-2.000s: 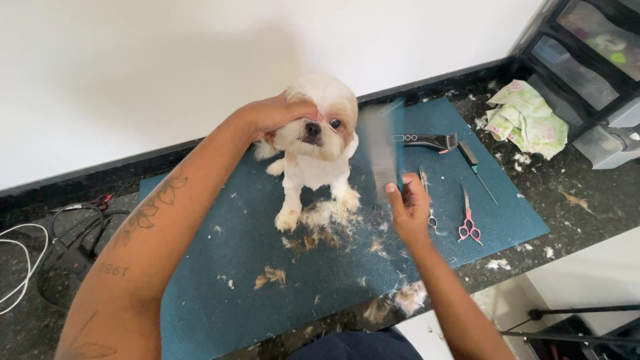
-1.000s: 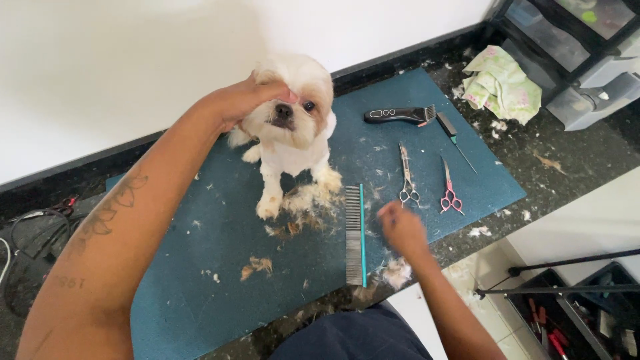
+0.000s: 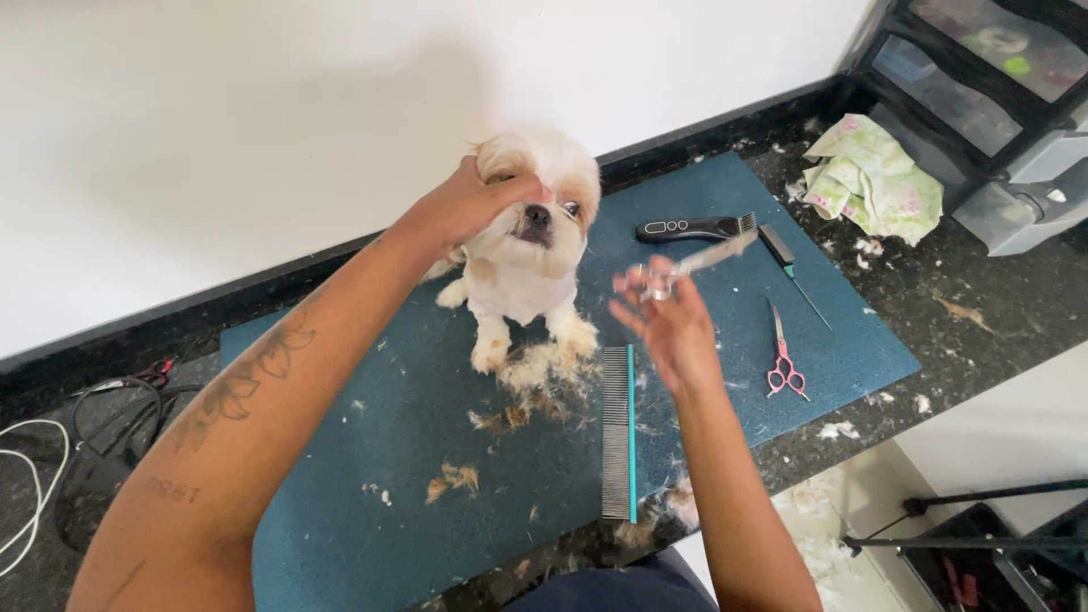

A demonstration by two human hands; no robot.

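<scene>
A small white dog [image 3: 523, 289] sits on a blue-green mat [image 3: 382, 425]. My left hand [image 3: 476, 200] holds its head at the muzzle, the thumb across the nose bridge below the eyes. Right of the dog, my right hand [image 3: 667, 314] holds silver scissors [image 3: 710, 255], blurred, blades pointing up and right. Below that hand lies a metal comb with a teal spine [image 3: 619, 433]. Behind the scissors rests a black cordless clipper [image 3: 693, 229], beside a dark tail comb [image 3: 790, 268]. Pink-handled scissors [image 3: 784, 361] lie at the mat's right. Cut fur [image 3: 544, 374] is heaped by the front paws.
A dark stone counter [image 3: 952, 314] carries the mat against a white wall. A crumpled floral cloth [image 3: 875, 178] and a plastic drawer unit [image 3: 960, 85] are at the right back. Cables [image 3: 119, 416] lie at the left. A black trolley [image 3: 960, 544] stands at lower right.
My right hand held the comb, then released it onto the mat. It has since picked up the silver scissors that lay beside the pink pair. My left hand stays on the dog's head.
</scene>
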